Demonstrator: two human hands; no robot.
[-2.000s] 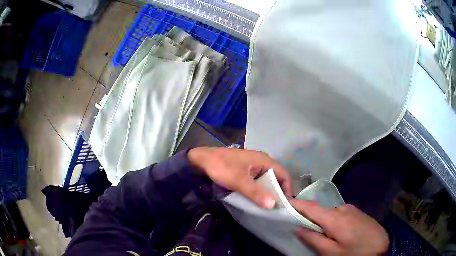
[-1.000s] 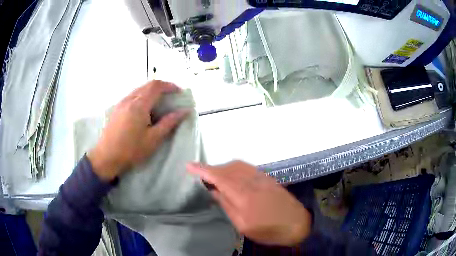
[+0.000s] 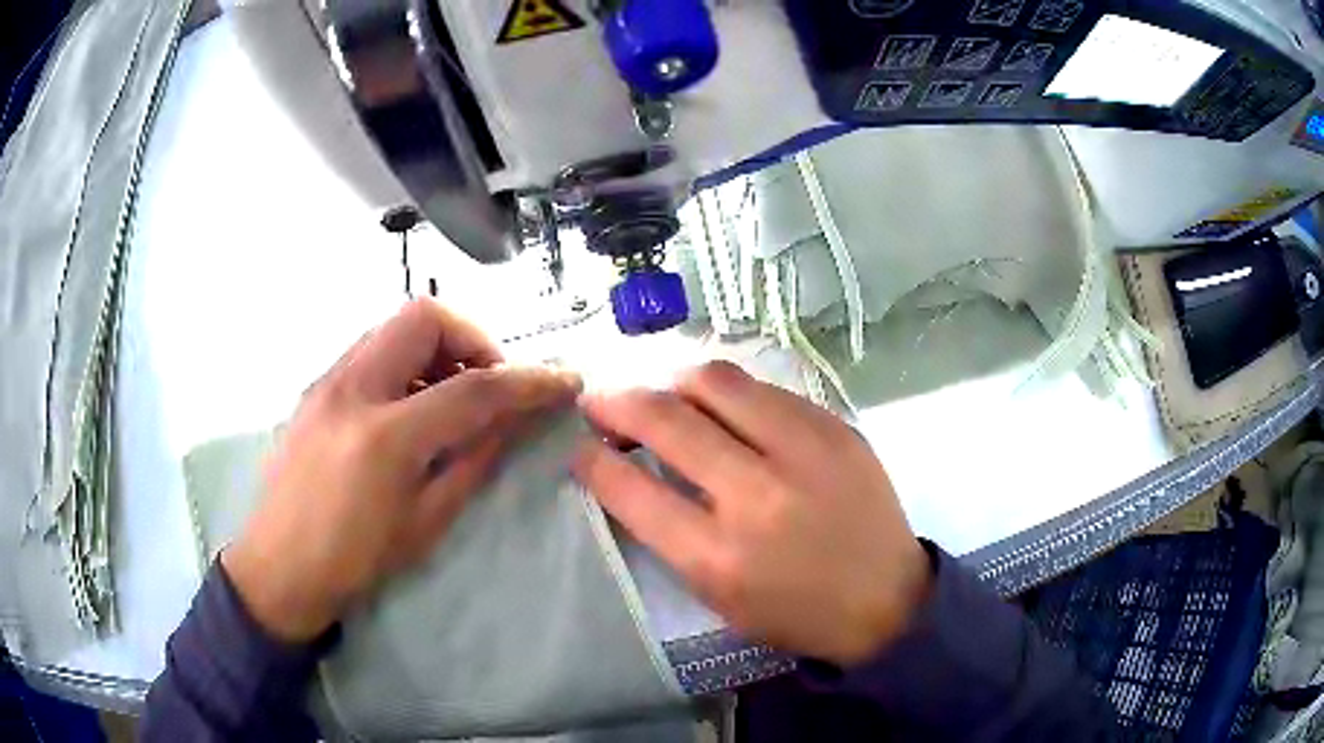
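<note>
A pale grey-green fabric panel (image 3: 487, 610) lies on the white machine table and hangs over its front edge. My left hand (image 3: 385, 465) pinches its top edge, fingertips near the corner. My right hand (image 3: 755, 508) pinches the same corner from the right, its fingertips almost touching the left ones. A paler seam edge (image 3: 627, 581) runs down from the right fingers. The sewing machine's presser foot and needle (image 3: 552, 261) are just beyond my hands, and the fabric corner is short of them. The fingertips partly hide the corner.
A panel stack (image 3: 73, 319) lies at the left. The dark blue tension knob (image 3: 649, 302) hangs by the needle. Sewn pieces (image 3: 929, 218) with loose strips lie right of it. A mobile phone (image 3: 1234, 312) is at far right. The tape rule (image 3: 1075, 534) edges the table, above a blue crate (image 3: 1162, 610).
The view has moved closer to the machine head. My right hand has moved up to the fabric's top corner beside the left. The panel's top edge is now pinched by both hands.
</note>
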